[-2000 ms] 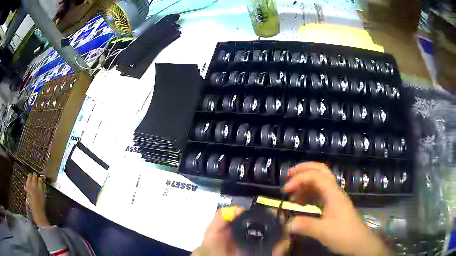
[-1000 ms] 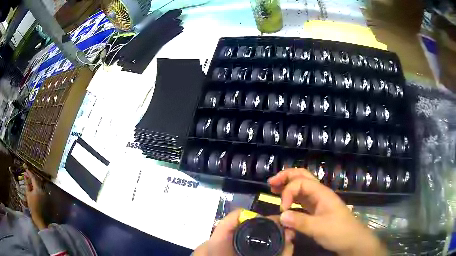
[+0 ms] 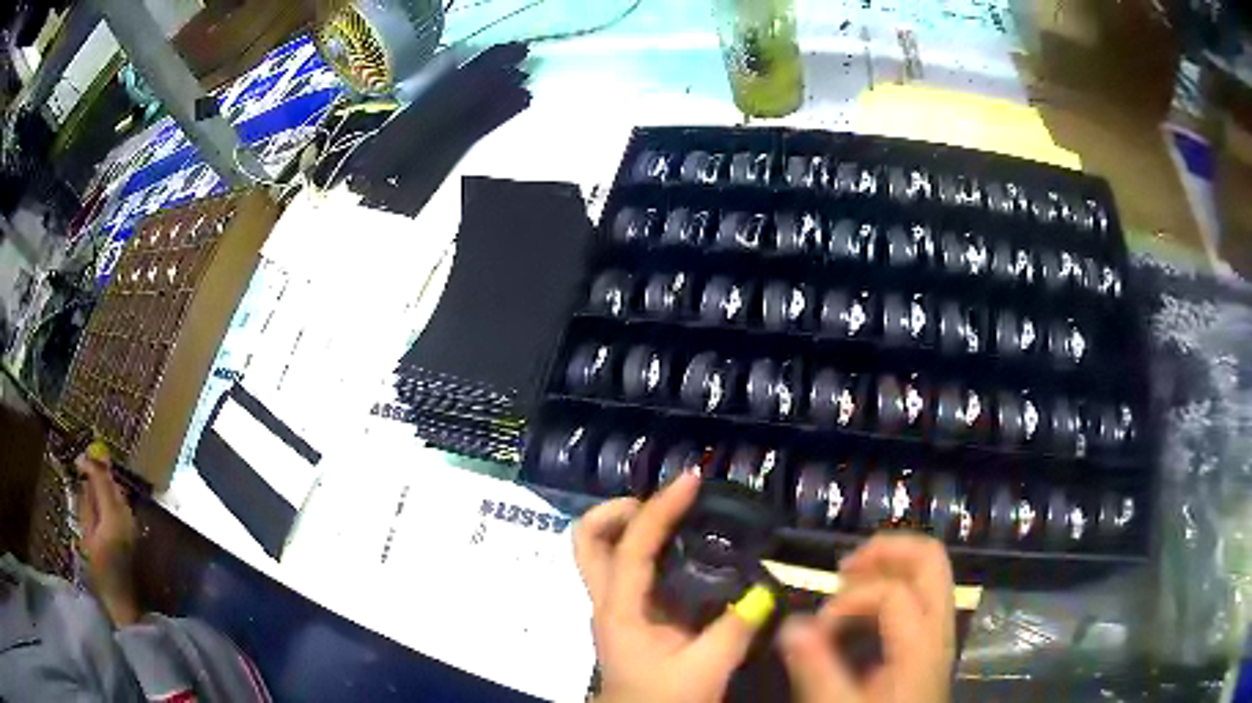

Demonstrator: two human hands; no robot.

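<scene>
A round black unit (image 3: 717, 549), ringed face up, is held at the tray's front edge. My left hand (image 3: 652, 618) grips its rim between fingers and a thumb with a yellow band (image 3: 755, 604). My right hand (image 3: 879, 618) is just right of the unit, blurred, with fingers curled; I cannot tell whether it holds a strip. A pale yellow liner (image 3: 803, 577) shows partly behind my hands. The black compartment tray (image 3: 844, 437) holds rows of similar units standing on edge.
Stacked black sheets (image 3: 508, 275) lie left of the tray, loose black sheets (image 3: 446, 124) behind them. A fan (image 3: 360, 52) and green-tinted cup (image 3: 762, 62) stand at the back. Another person's hand (image 3: 103, 522) is at far left beside a brown gridded tray (image 3: 227, 309).
My left hand has lifted the unit up towards the tray, its thumb now at the unit's lower right. My right hand has moved down and right, its fingers drawn in.
</scene>
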